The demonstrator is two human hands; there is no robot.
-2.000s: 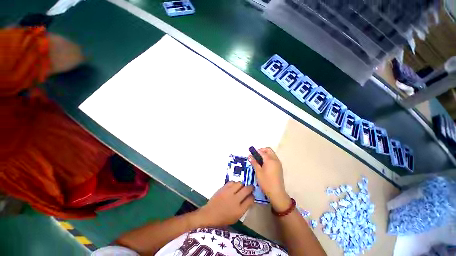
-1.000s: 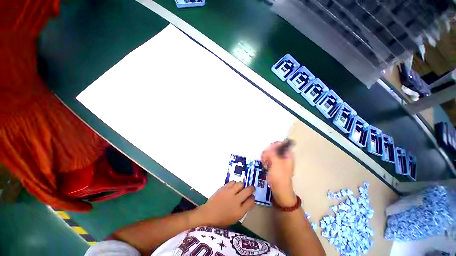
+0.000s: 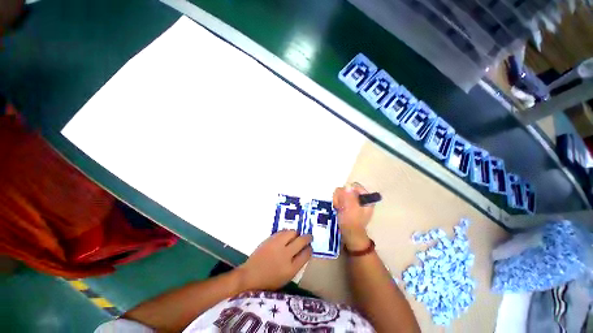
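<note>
Two flat housings with pale rims and dark blocks lie side by side, the left housing [image 3: 288, 213] and the right housing [image 3: 323, 229]. My left hand [image 3: 276, 259] rests with its fingertips on their lower part, covering the left one's lower end. My right hand [image 3: 352, 211] is at the right housing's upper right edge, closed around a short black tool [image 3: 370, 198] that points right. Whether its fingers touch the housing is unclear. A heap of small pale blue pieces [image 3: 442, 273] lies on the brown board [image 3: 390, 188] to the right.
A white sheet [image 3: 208, 123] covers the bench at left. Beyond the pale rail [image 3: 286, 78], a row of housings [image 3: 419, 119] lies on the green belt [image 3: 312, 29]. A bulging clear bag [image 3: 543, 260] is at far right. A person's orange clothing [image 3: 52, 201] shows at left.
My right hand has turned and the tool now points right instead of toward the upper left. The right housing is more uncovered. The person in orange has moved further out of view.
</note>
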